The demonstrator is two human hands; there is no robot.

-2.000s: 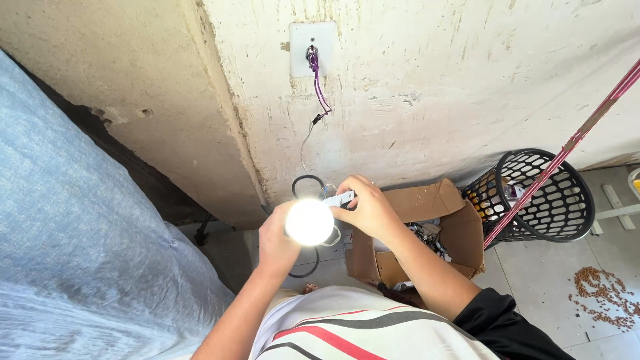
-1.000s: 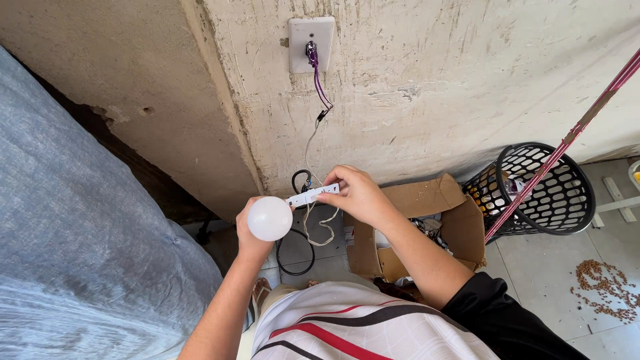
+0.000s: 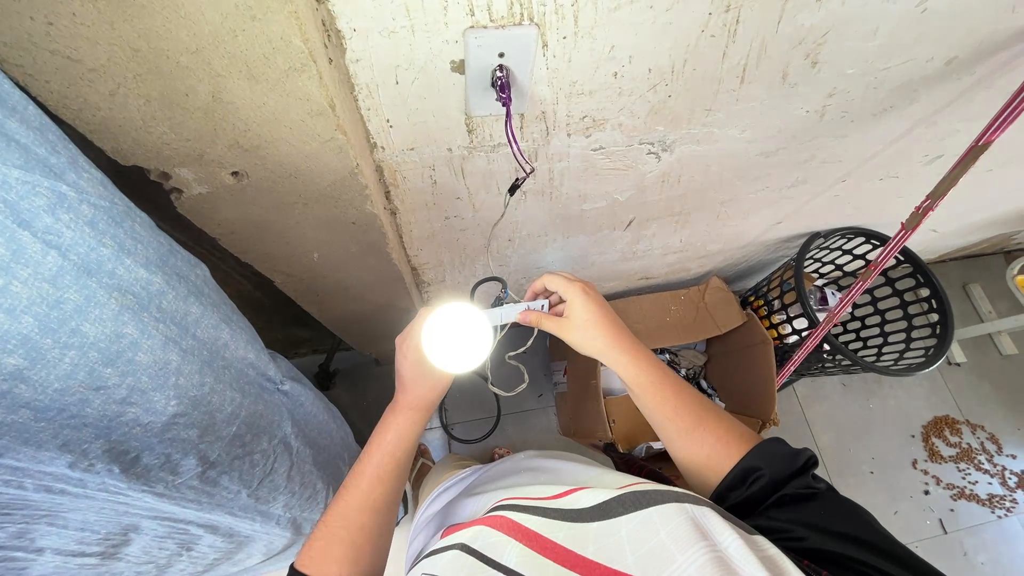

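Note:
A glowing round light bulb [image 3: 457, 337] is held in my left hand [image 3: 418, 364], its fingers mostly behind the bulb. My right hand [image 3: 572, 312] pinches the far end of a flat white strip [image 3: 518, 310] with dark marks, which reaches to the bulb's edge. What joins strip and bulb is hidden by glare. A thin pale wire [image 3: 512, 384] loops below the strip. Purple wires [image 3: 516, 144] run from a plug in the white wall outlet [image 3: 502, 48] to a dark joint, where a thin wire continues down toward my hands.
Right of my hands stands an open cardboard box [image 3: 680, 316] of scraps, beside a black perforated basket [image 3: 920, 320] crossed by a pink-striped pole [image 3: 896, 240]. A black cable [image 3: 472, 440] curls over the floor. Blue fabric [image 3: 144, 360] hangs left. Small brown pellets [image 3: 964, 460] lie scattered on tiles.
The bulb was lit two seconds ago, dark one second ago, and glows again now. Both hands have kept their hold on the bulb and strip.

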